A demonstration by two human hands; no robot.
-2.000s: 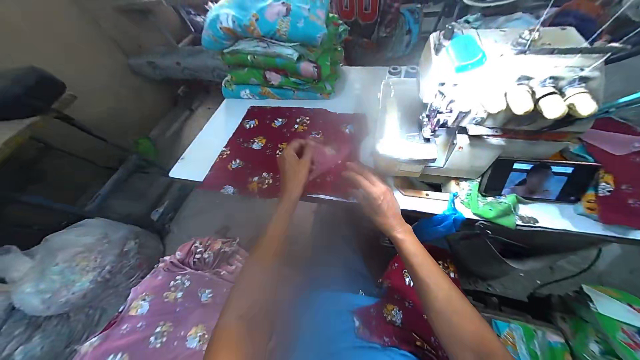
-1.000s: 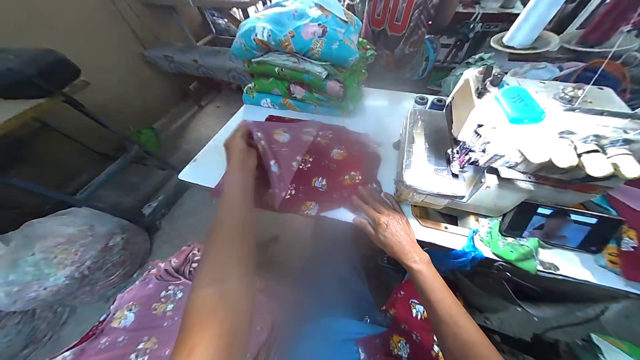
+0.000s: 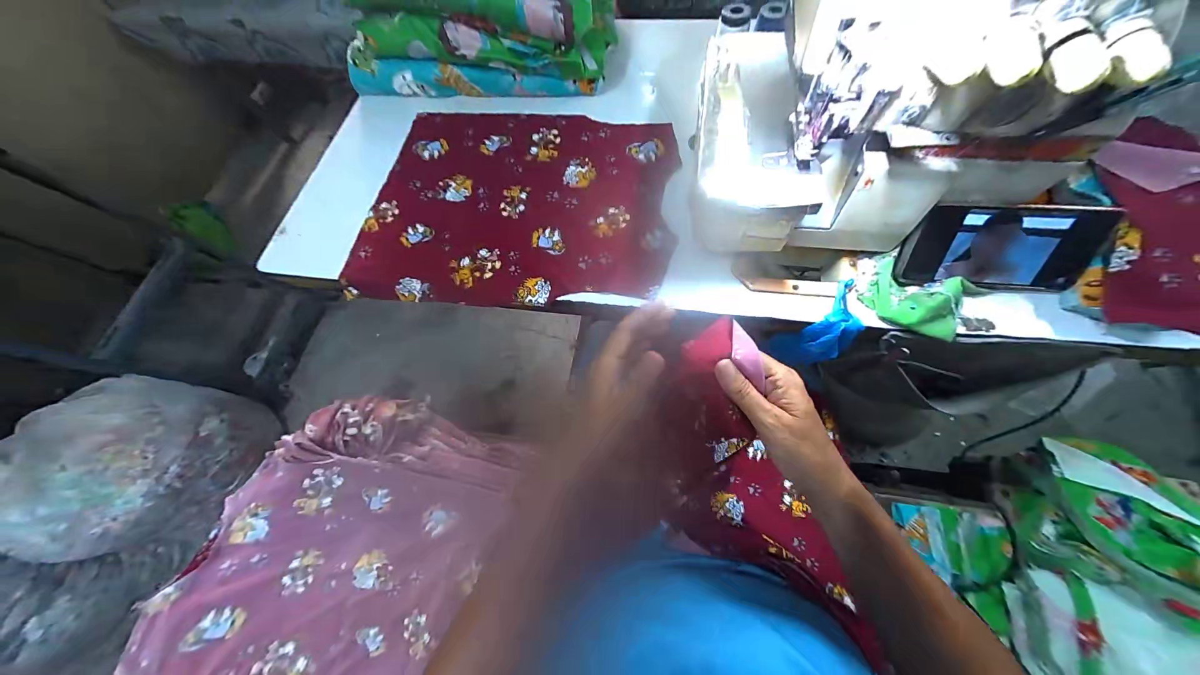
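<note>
A maroon printed fabric panel [image 3: 516, 206] lies flat on the white table, left of the overlock sewing machine [image 3: 881, 150]. Below the table edge, my right hand [image 3: 778, 403] pinches the upper edge of a second maroon printed cloth [image 3: 741, 487], whose pink reverse shows at the fold. That cloth hangs across my lap. My left hand [image 3: 637, 352] is motion-blurred, just left of the pinched edge, and whether it touches the cloth is unclear. More printed fabric, pink side up [image 3: 347, 534], is heaped at my left.
Folded green and blue printed cloths [image 3: 478, 47] are stacked at the table's back. A phone [image 3: 1008, 246] leans below the machine, beside a green cloth scrap [image 3: 914, 298] and a blue one [image 3: 830, 328]. A stuffed plastic bag [image 3: 122, 469] sits left; green printed pieces [image 3: 1097, 534] lie lower right.
Both hands have left the panel on the table and come down toward my lap. The panel, lifted at its left side a second ago, now lies flat. My right hand has taken hold of another cloth.
</note>
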